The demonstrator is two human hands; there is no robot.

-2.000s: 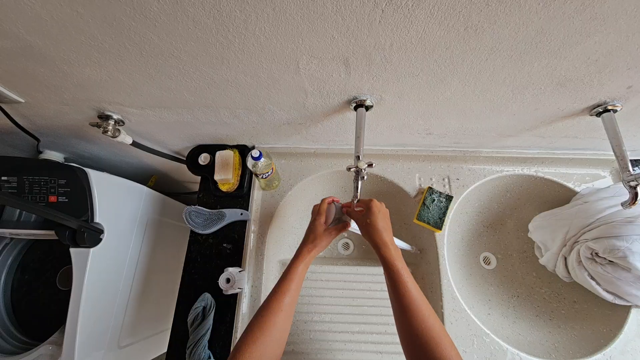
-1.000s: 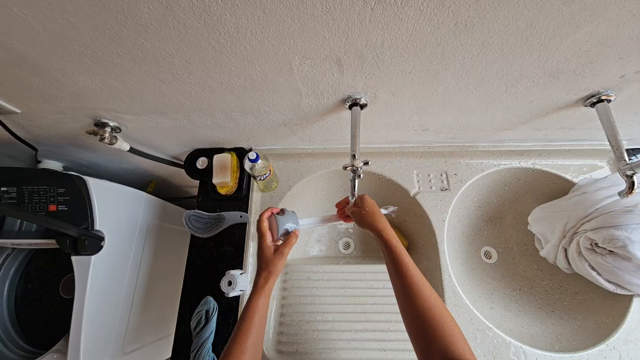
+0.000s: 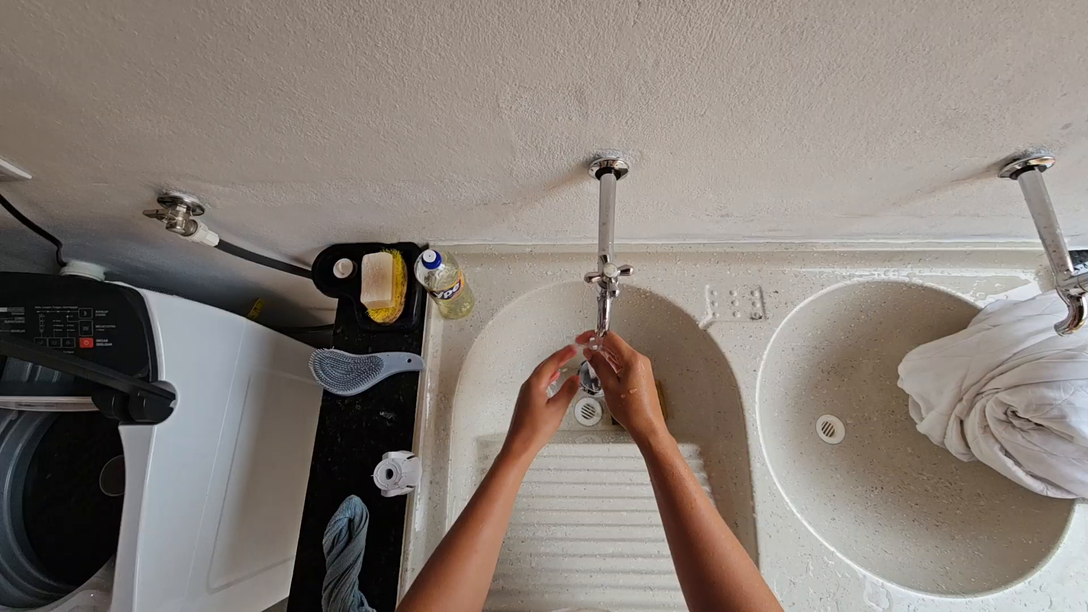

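Note:
Both hands are in the left basin (image 3: pixel 510 357), just under the chrome faucet (image 3: pixel 605 280). My right hand (image 3: pixel 627 387) has its bent fingers on a small clear or shiny item (image 3: pixel 590 376) below the spout; what it is cannot be told. My left hand (image 3: pixel 544 395) is beside it, thumb and fingers apart, with nothing plainly held. Beneath them lies the round drain (image 3: pixel 587 411). Partly hidden behind my right hand is a yellowish sponge (image 3: pixel 662 401).
Left ledge: soap bar (image 3: pixel 376 280), yellow sponge (image 3: pixel 398 293), liquid bottle (image 3: pixel 445 286), hairbrush (image 3: pixel 364 371), white plastic part (image 3: pixel 396 473), twisted cloth (image 3: pixel 346 544). Washing machine (image 3: pixel 221 442) farther left. White fabric (image 3: pixel 1003 391) lies in the right basin (image 3: pixel 901 527).
A second ago my left hand held a grey-and-white object farther left; now it is nearer my right hand without that object. The sponge stood on the divider in the earliest frame.

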